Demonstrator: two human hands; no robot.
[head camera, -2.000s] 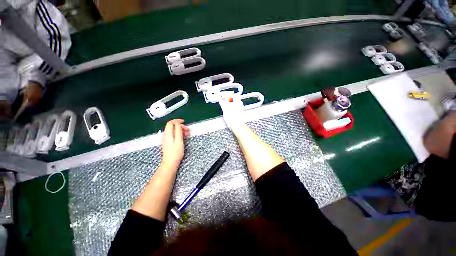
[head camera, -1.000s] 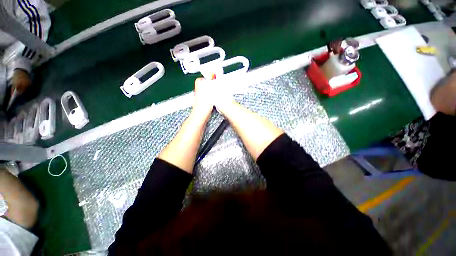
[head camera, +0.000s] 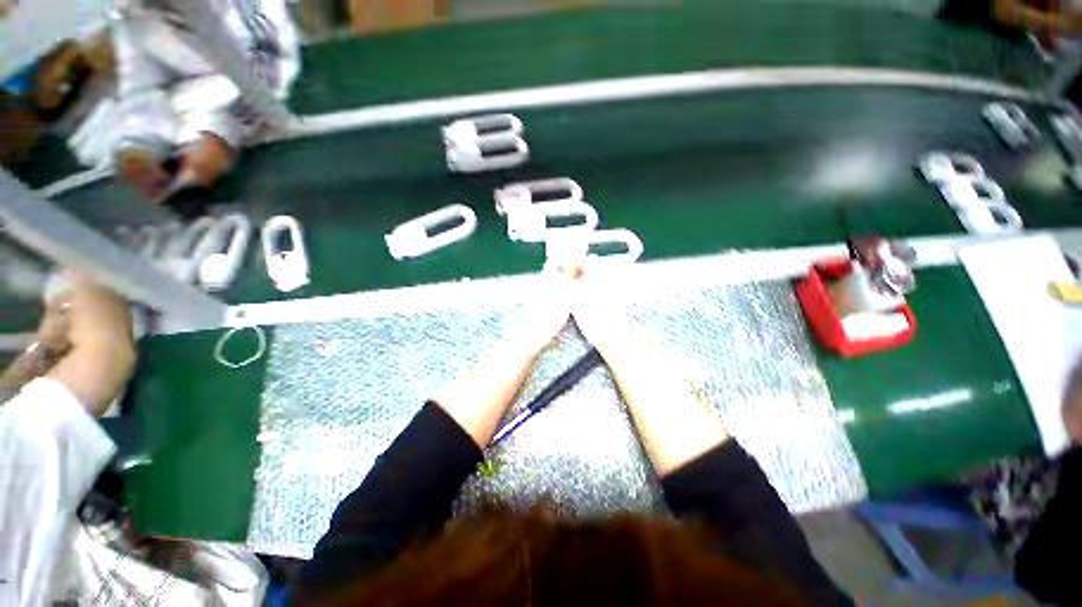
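Note:
My left hand (head camera: 551, 318) and my right hand (head camera: 586, 302) are together at the conveyor's near rail, washed out by glare. A small orange-red spot shows at the fingertips. Their fingers and any grip cannot be made out. A white looped housing (head camera: 619, 247) lies on the green belt right beside the fingertips, its block end partly blending with them. Two overlapping white housings (head camera: 553, 222) lie just beyond. A single housing (head camera: 432, 232) lies to the left, and a pair (head camera: 485, 144) lies farther back. The mallet's black handle (head camera: 562, 387) shows between my forearms; its head is hidden.
Bubble wrap (head camera: 344, 403) covers the near bench. A red bin (head camera: 857, 311) with a bottle stands right, near a white sheet (head camera: 1018, 311). A thin white ring (head camera: 241, 345) lies left. More housings (head camera: 285, 253) stand along the belt. People's arms show at left and right.
My left hand has moved right and forward to meet my right hand, which stays by the same housing. The camera view has shifted. At left, another person's arm has come in beside the bench.

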